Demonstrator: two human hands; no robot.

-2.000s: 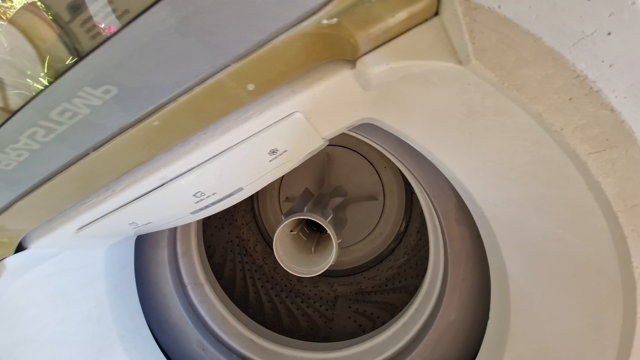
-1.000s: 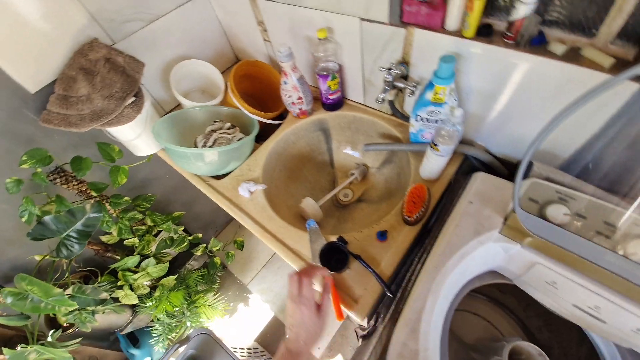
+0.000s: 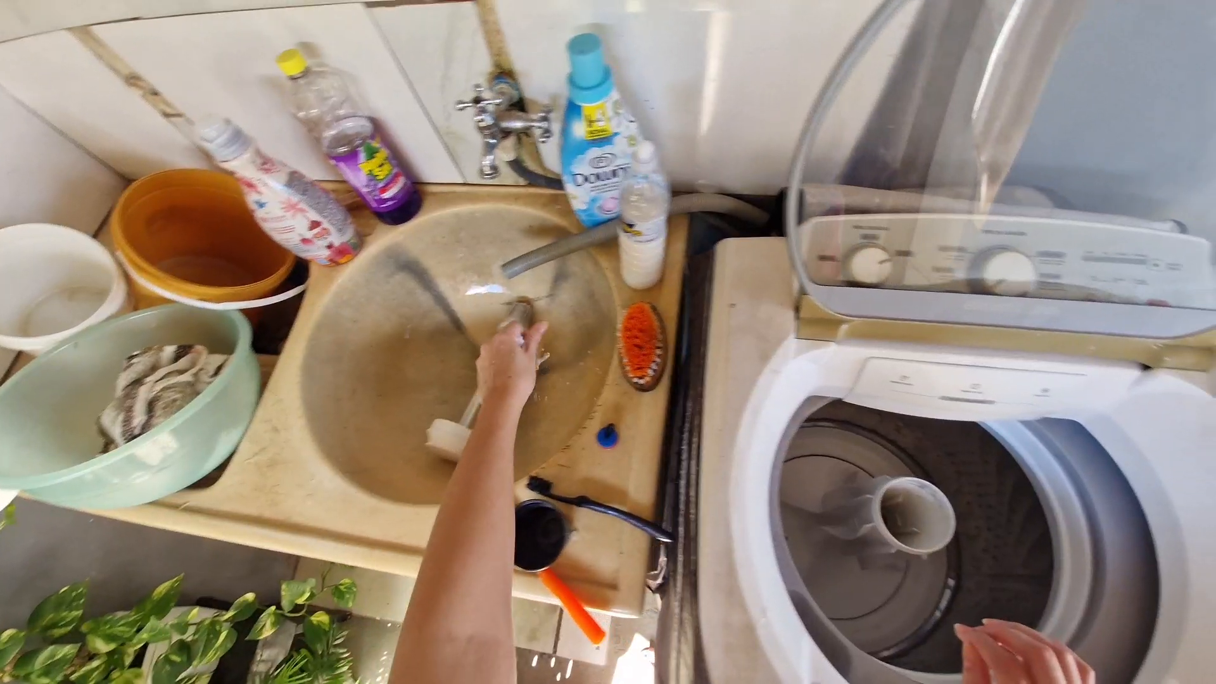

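In the head view my left hand (image 3: 508, 366) is down in the round sink basin (image 3: 380, 380), over the handle of a tool with a blocky white end (image 3: 448, 439). Its fingers touch or surround the handle; their grip is partly hidden. My right hand (image 3: 1021, 654), cut off by the bottom edge, is over the front rim of a top-loading washing machine (image 3: 736, 380), with nothing seen in its fingers. The machine's lid is up, showing the drum and its central white agitator tube (image 3: 914, 516). An orange-bristled brush (image 3: 642, 344) lies right of the basin.
A grey hose (image 3: 589, 237) reaches over the basin beside a Downy bottle (image 3: 591, 142) and a clear bottle (image 3: 643, 223). A toothbrush (image 3: 608, 508) and a black cup (image 3: 541, 534) are on the front ledge. A green basin (image 3: 218, 418) holds cloth; buckets stand behind it.
My left hand has moved from near the sink's front edge into the basin. My right hand has come into view at the lower right. The view has swung from the drum to the sink.
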